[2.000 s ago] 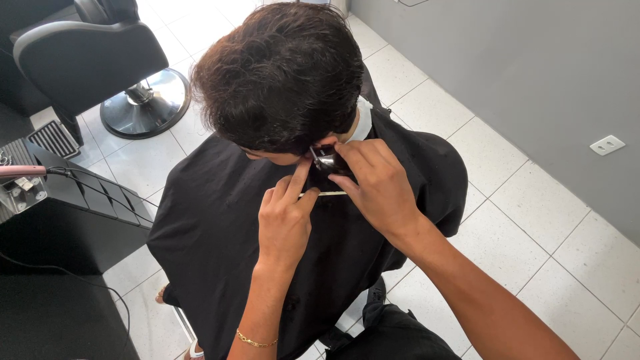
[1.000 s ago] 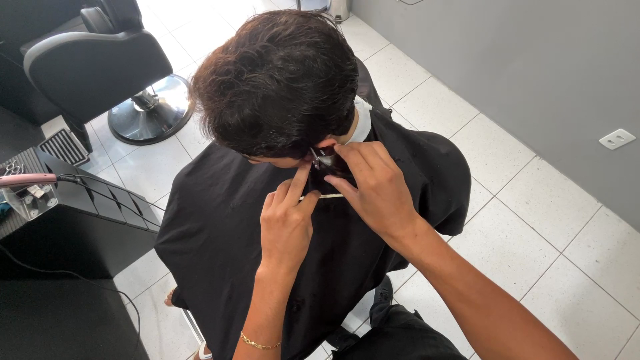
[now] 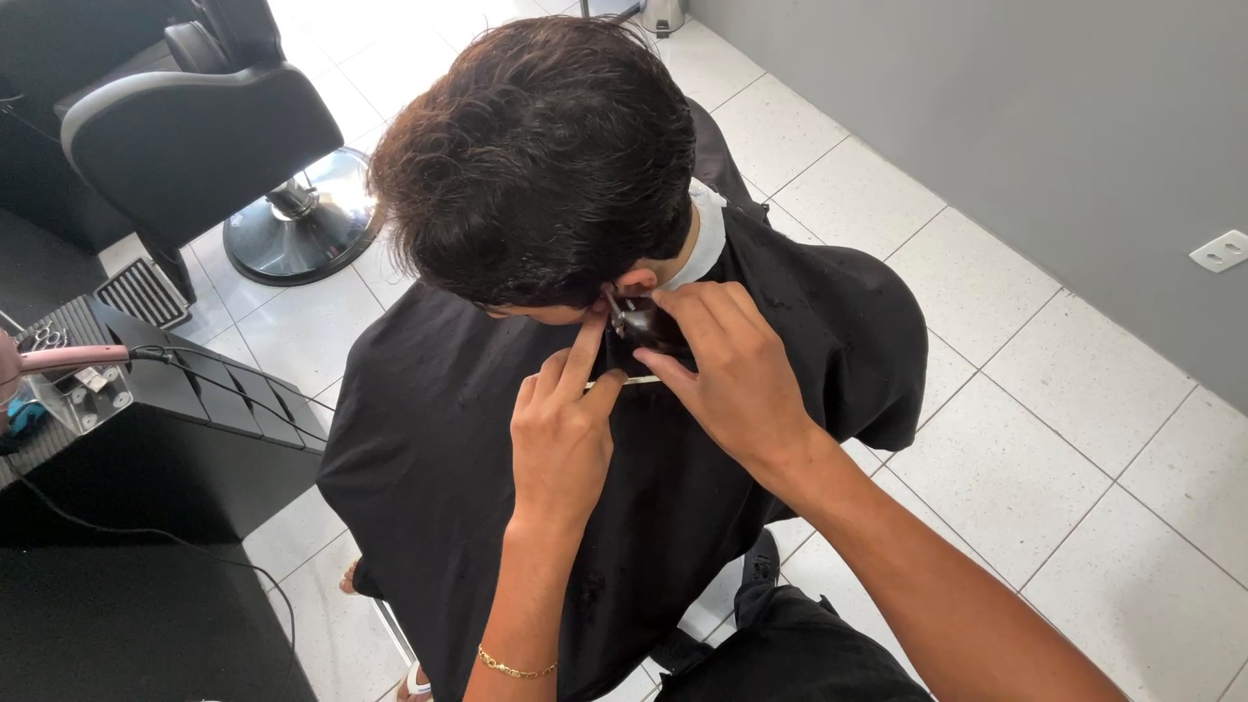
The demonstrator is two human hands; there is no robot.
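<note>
A seated person's head with dark hair (image 3: 546, 166) is bent forward above a black barber's cape (image 3: 448, 439), with a white neck strip (image 3: 706, 234) round the neck. My right hand (image 3: 731, 370) grips a dark hair clipper (image 3: 651, 324), its blade end at the hair just in front of the person's ear (image 3: 636, 281). Beside it, my left hand (image 3: 565, 419) extends a finger to the side of the face near the blade. A thin pale stick, perhaps a comb's handle (image 3: 639, 379), lies between that hand's thumb and fingers and runs toward my right hand.
At the left, a dark cabinet (image 3: 185, 439) bears a pink hair dryer (image 3: 73, 359), scissors (image 3: 49, 336) and trailing cords. Behind it stands a black salon chair (image 3: 205, 146) on a round metal base (image 3: 302, 219). A grey wall (image 3: 1024, 117) with a socket (image 3: 1221, 252) bounds the right side.
</note>
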